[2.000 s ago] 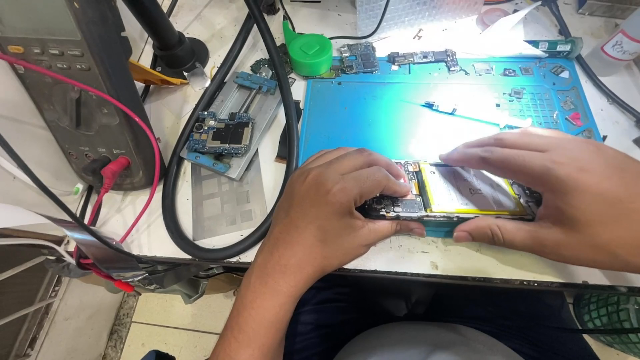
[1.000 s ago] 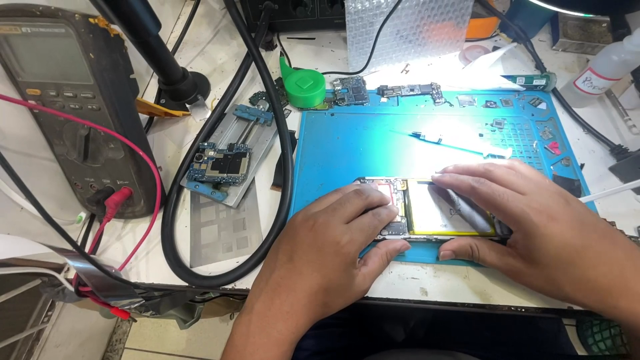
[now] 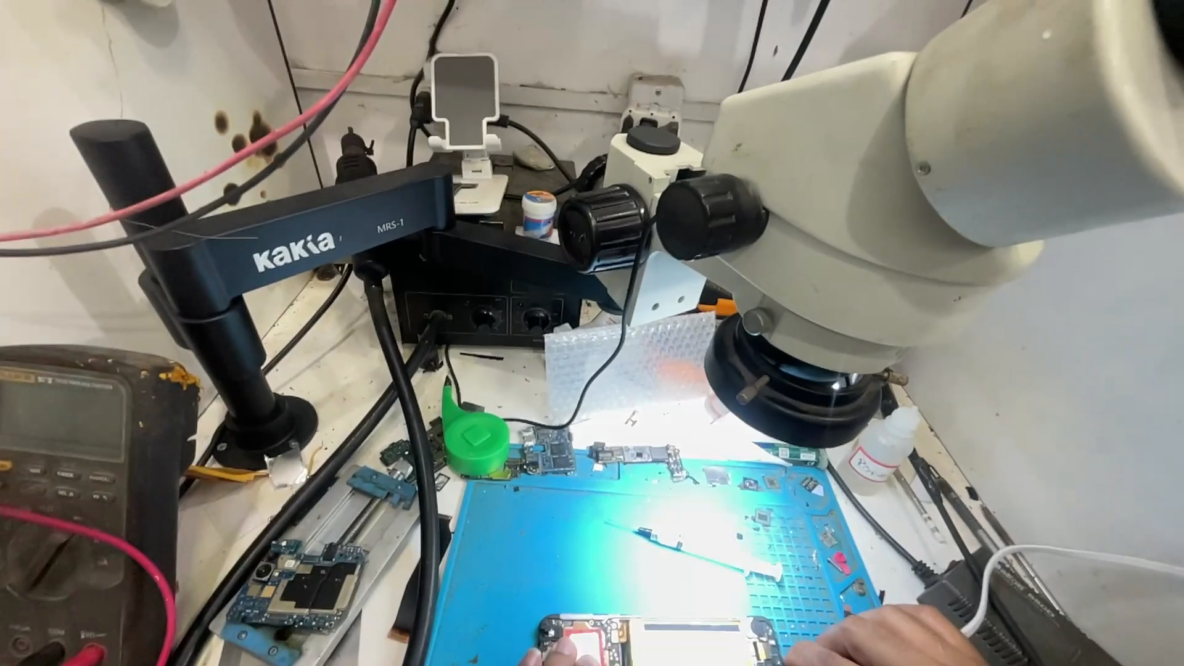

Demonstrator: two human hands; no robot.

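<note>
An opened smartphone [image 3: 689, 643], its inner parts and battery exposed, lies at the bottom edge of the head view on the blue silicone repair mat [image 3: 518, 555]. Only the fingertips of my left hand [image 3: 558, 653] show, resting on the phone's left part. At the phone's right end is my right hand [image 3: 888, 638], knuckles up, its fingers partly hidden by the frame edge. A thin flex cable [image 3: 698, 552] lies on the mat above the phone, under bright light.
Over the mat's right side hangs a stereo microscope [image 3: 832, 231] on a black arm [image 3: 314, 231]. A multimeter [image 3: 74, 499] stands at left. A board in a metal holder [image 3: 301, 587], black cables, a green round container [image 3: 476, 442], loose circuit boards [image 3: 638, 455] and a plastic bottle [image 3: 883, 446] surround the mat.
The view has tilted up strongly, bringing in the microscope and its arm. Both hands remain at the phone, now mostly cut off by the bottom edge.
</note>
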